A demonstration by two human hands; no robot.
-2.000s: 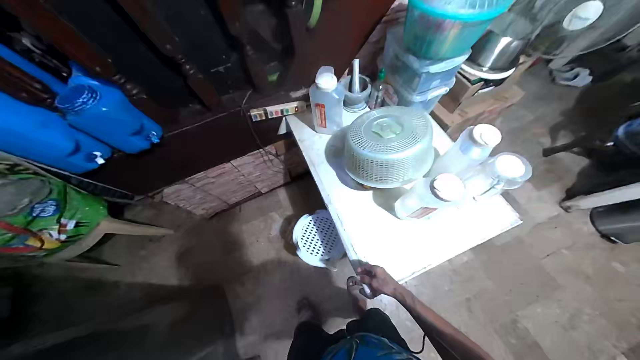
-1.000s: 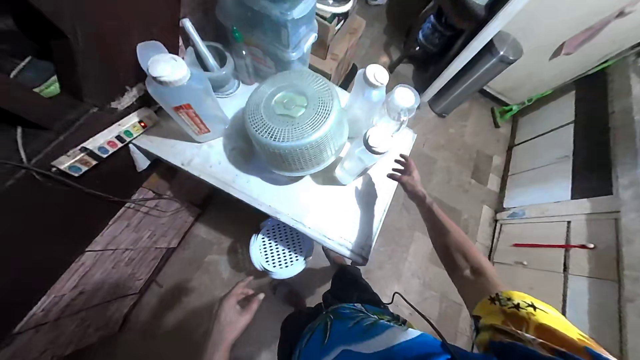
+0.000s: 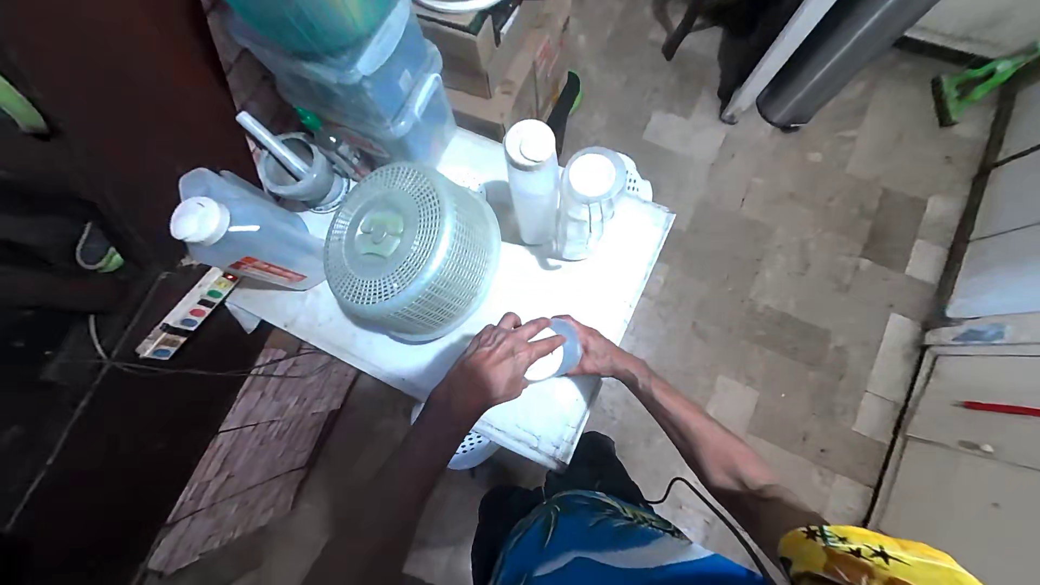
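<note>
A clear plastic bottle with a white cap (image 3: 546, 357) is between my hands near the front corner of the white table (image 3: 520, 418). My left hand (image 3: 497, 361) lies over the cap with its fingers around it. My right hand (image 3: 591, 349) grips the bottle's side. Behind them stand a tall white-capped bottle (image 3: 534, 195) and a clear jug with a white lid (image 3: 587, 207). To the left is a pale green perforated plastic food cover (image 3: 418, 252). Most of the held bottle's body is hidden under the cap and hands.
A large plastic jug (image 3: 260, 236) and a stone mortar with pestle (image 3: 305, 175) stand at the table's left. Stacked plastic containers (image 3: 390, 89) and cardboard boxes (image 3: 504, 73) are behind. A perforated white stool (image 3: 473, 451) is under the table edge. A watercolor paint set (image 3: 188, 317) lies left.
Both hands, apart a second ago, have come together on the front white-capped bottle. It stood beside the other two bottles and is now nearer the table's front corner.
</note>
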